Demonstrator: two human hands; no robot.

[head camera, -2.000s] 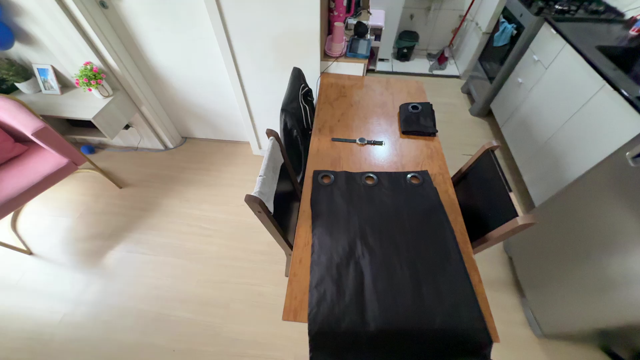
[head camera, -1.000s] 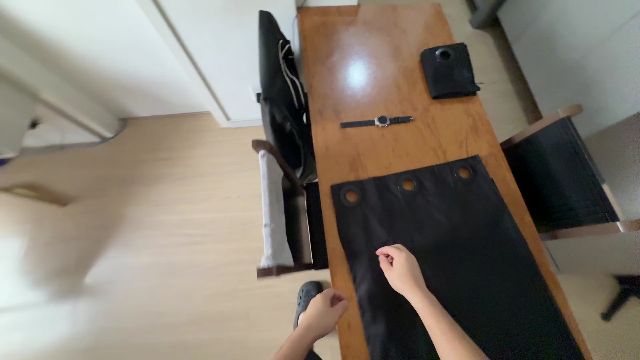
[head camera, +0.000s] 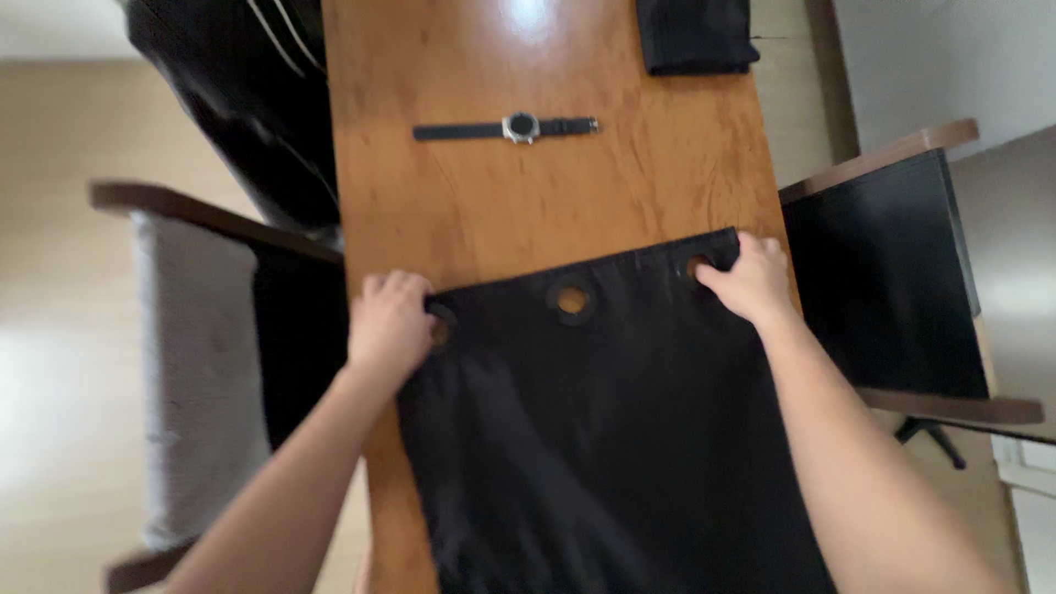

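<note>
A black curtain panel with metal-ringed eyelets point(head camera: 594, 429) lies along the wooden table point(head camera: 495, 198), its top hem slanting up toward the right. My left hand point(head camera: 390, 322) grips the top left corner by the left eyelet, fingertips partly hidden under the cloth. At the top right corner, my right hand point(head camera: 751, 276) holds the hem, its thumb at the right eyelet. Between the hands, the middle eyelet shows the wood through it. Beyond the curtain, a wristwatch with a black strap point(head camera: 521, 127) is laid out flat. Folded black fabric point(head camera: 695, 37) rests at the table's far right.
On the left stands a chair with a grey cloth over its back point(head camera: 202, 379), and behind it hangs a black garment or bag point(head camera: 239, 107) with white cords. Another chair with a black backrest point(head camera: 883, 272) stands close to the table's right edge.
Both hands, out of view at first and then above or beside the curtain's left part, are now at its top corners and have taken hold of them. The view has moved closer to the table.
</note>
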